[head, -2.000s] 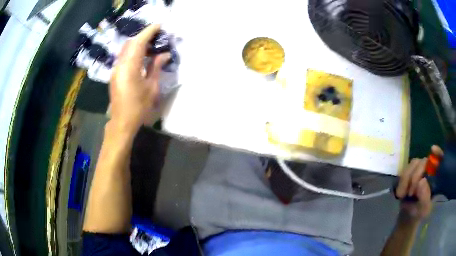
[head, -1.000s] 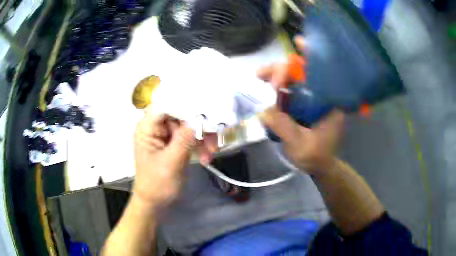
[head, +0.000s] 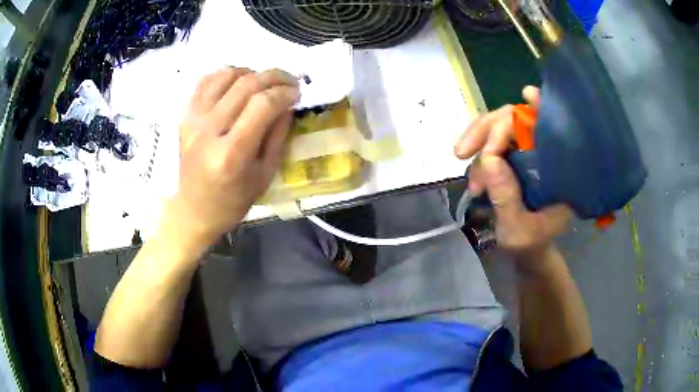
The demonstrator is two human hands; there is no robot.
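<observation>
My left hand (head: pixel 234 142) pinches the near left part of a white square plate (head: pixel 328 73), which sits at or just above the far end of the yellow taped fixture (head: pixel 326 168). A small dark spot shows on the plate by my fingertips, and dark points show under its near edge. My right hand (head: pixel 517 184) grips the dark blue-grey soldering gun (head: pixel 586 130) by its handle, fingers near the orange trigger. The gun's metal barrel points up and away, off the plate.
Black modules on white plates (head: pixel 57 180) stand at the left. A heap of black wired modules (head: pixel 146 31) lies upper left. A round black fan grille (head: pixel 341 19) is at the top. A white cord (head: pixel 383 242) hangs below the edge of the white board (head: pixel 437 122).
My left hand has moved from the assemblies at the left to the fixture, now with a white plate. My right hand has brought the gun up from the lower right. The view has shifted.
</observation>
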